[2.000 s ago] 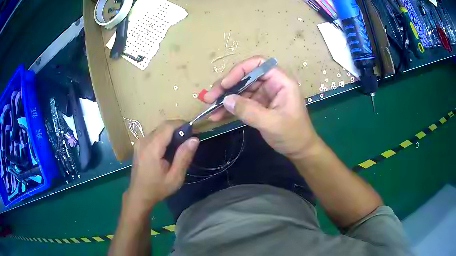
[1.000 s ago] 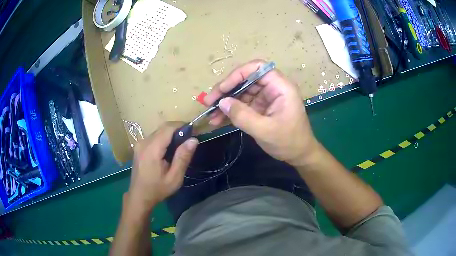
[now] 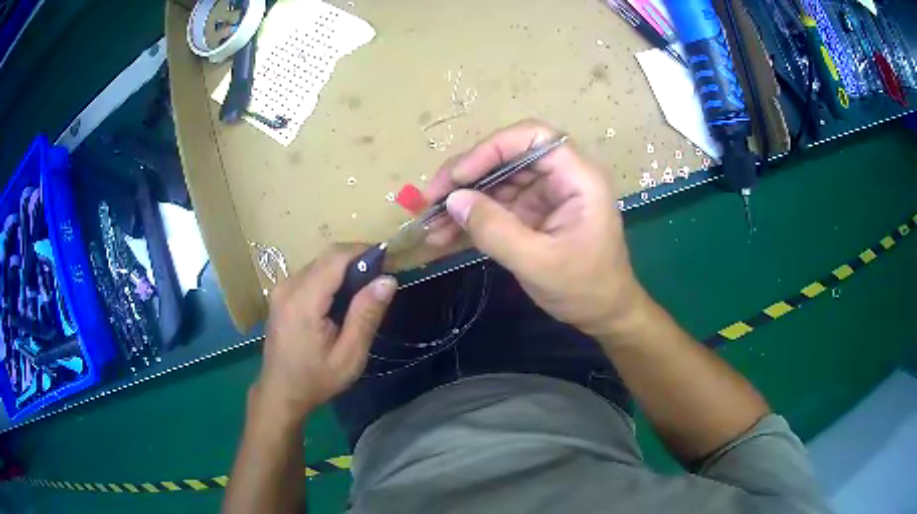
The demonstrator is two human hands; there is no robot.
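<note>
My left hand [image 3: 320, 326] holds a black handpiece housing [image 3: 364, 269] with a small pale mark, at the cardboard tray's near edge. My right hand [image 3: 543, 226] holds slim silver-and-dark tweezers [image 3: 513, 165] between thumb and fingers. Their tips point down-left to the end of the housing; the tips are blurred and I cannot tell whether they touch it. Thin wires [image 3: 442, 341] loop over the lap below. A red square [image 3: 410, 198] lies on the tray beside my right fingertips.
The cardboard tray [image 3: 332, 171] holds a tape roll [image 3: 248, 38], a printed sheet [image 3: 307, 65], wire loops and tiny rings. A blue power tool [image 3: 716, 90] lies at its right edge. A blue crate [image 3: 88, 291] stands left; hand tools [image 3: 827, 60] lie right.
The tweezers have turned in my right fingers, so their broad face now shows as a thin edge. My left hand and the housing have barely moved.
</note>
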